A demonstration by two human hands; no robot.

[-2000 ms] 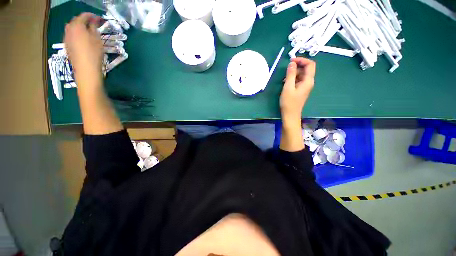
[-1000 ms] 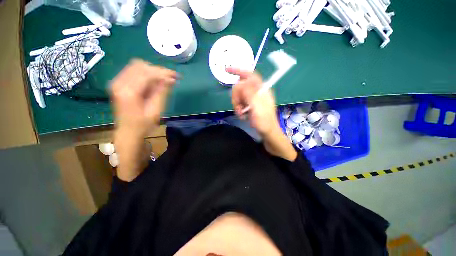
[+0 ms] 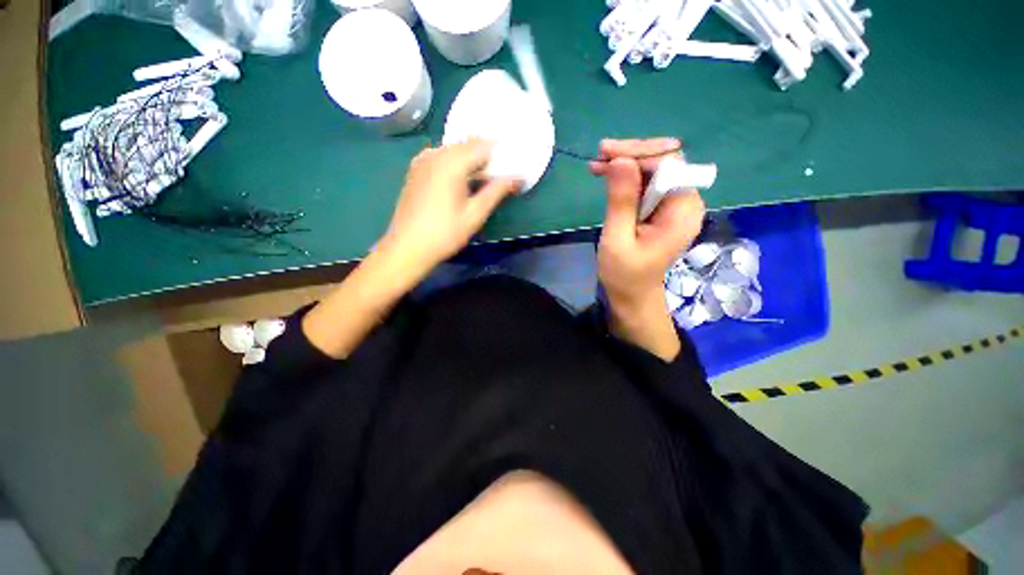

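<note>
My left hand grips the near edge of a white round housing on the green bench. My right hand holds a white arm between thumb and fingers. A thin dark lead runs from the right fingers to the housing's right side; where it ends is hidden. A blurred white stick stands out behind the housing. More white housings stand behind to the left. Wired arms lie tangled at left, their black leads fanning toward me. Plain white arms are piled at far right.
A clear plastic bag lies at the back left. A cardboard flap borders the bench's left. Below the edge are a carton with white rounds, a blue bin with white caps, and a blue stool further right.
My left hand has moved right onto the housing. My right hand has moved right, with the white arm and a dark lead now drawn out from the housing. The housing is tilted more.
</note>
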